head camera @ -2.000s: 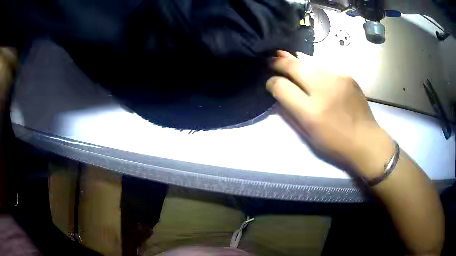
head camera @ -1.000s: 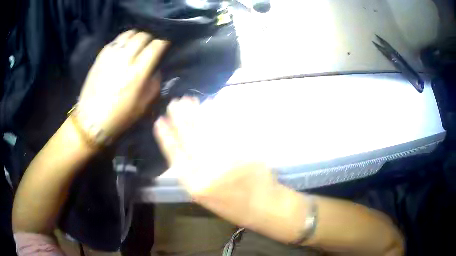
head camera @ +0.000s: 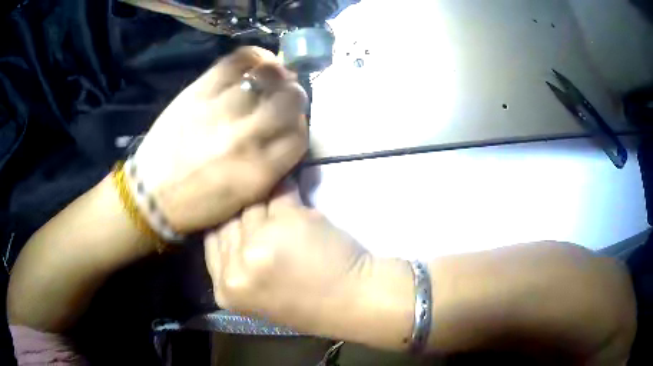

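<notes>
Black shiny cloth [head camera: 64, 121] lies in soft folds over the left side of the machine and table. My left hand [head camera: 229, 139], with a ring and bracelets, is curled on the cloth's right edge, just below the grey cylindrical knob [head camera: 306, 48]. My right hand [head camera: 286, 257], with a silver bangle, is closed on the cloth directly below my left hand, and the two touch. The fingertips and the cloth edge between them are mostly hidden. The needle area is not clearly visible.
The beige machine bed [head camera: 429, 86] meets the white tabletop [head camera: 458, 200] along a dark seam line. Black thread snips [head camera: 588, 118] lie at the right across that line, blades apart. A grey marked strip [head camera: 250, 325] runs along the table's front edge.
My left hand came into view and moved right, up to the knob. My right hand moved from the machine bed to below my left hand. The cloth was shifted left and the view has turned.
</notes>
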